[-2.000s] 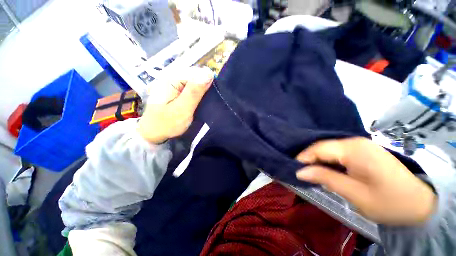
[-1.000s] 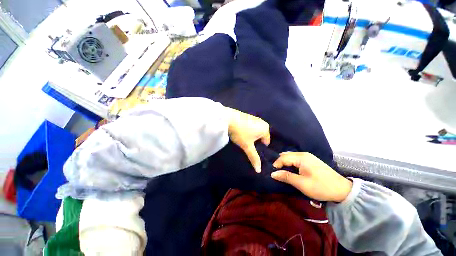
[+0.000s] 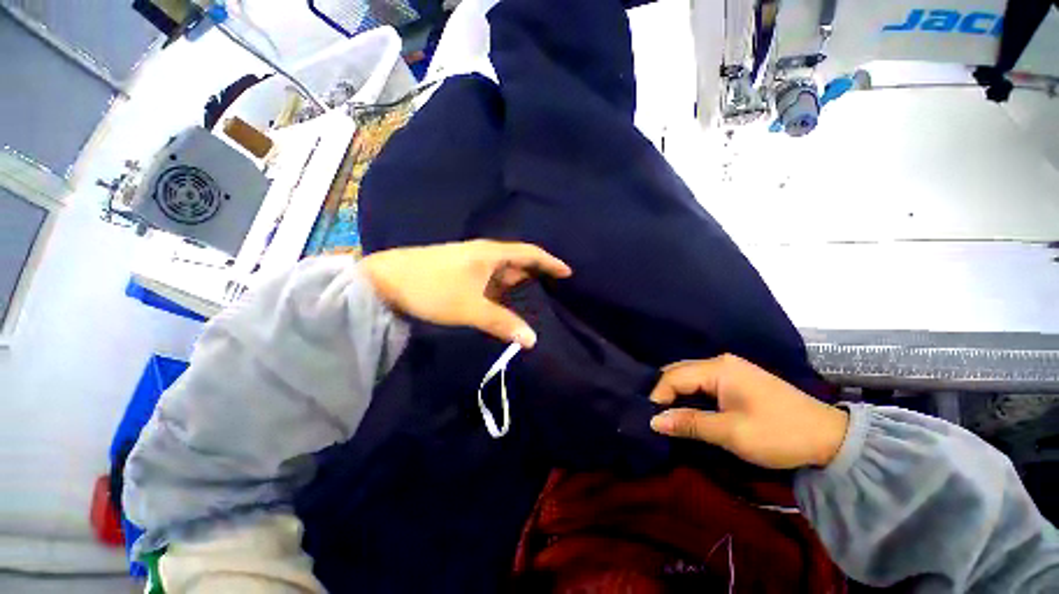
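Observation:
A dark navy garment (image 3: 581,197) with leg-like tubes lies over the white table and down onto my lap. My left hand (image 3: 470,288) grips its folded edge, thumb and fingers around the cloth. My right hand (image 3: 743,412) pinches the same edge (image 3: 592,366) farther right, between thumb and fingertips. The edge is stretched between both hands. A white tape loop (image 3: 496,392) hangs from the cloth just below my left thumb. The fingertips inside the fold are partly hidden.
The sewing machine head (image 3: 917,35) stands at the upper right on the white table (image 3: 883,209), with a measuring tape strip (image 3: 929,361) along its front edge. A grey box with a round fan grille (image 3: 192,192) is at left. Dark red cloth (image 3: 662,528) covers my lap. A blue crate (image 3: 145,400) is low at left.
My hands have moved apart, the left one shifting left along the cloth edge. The white loop has come into view. The snips at right have left the view.

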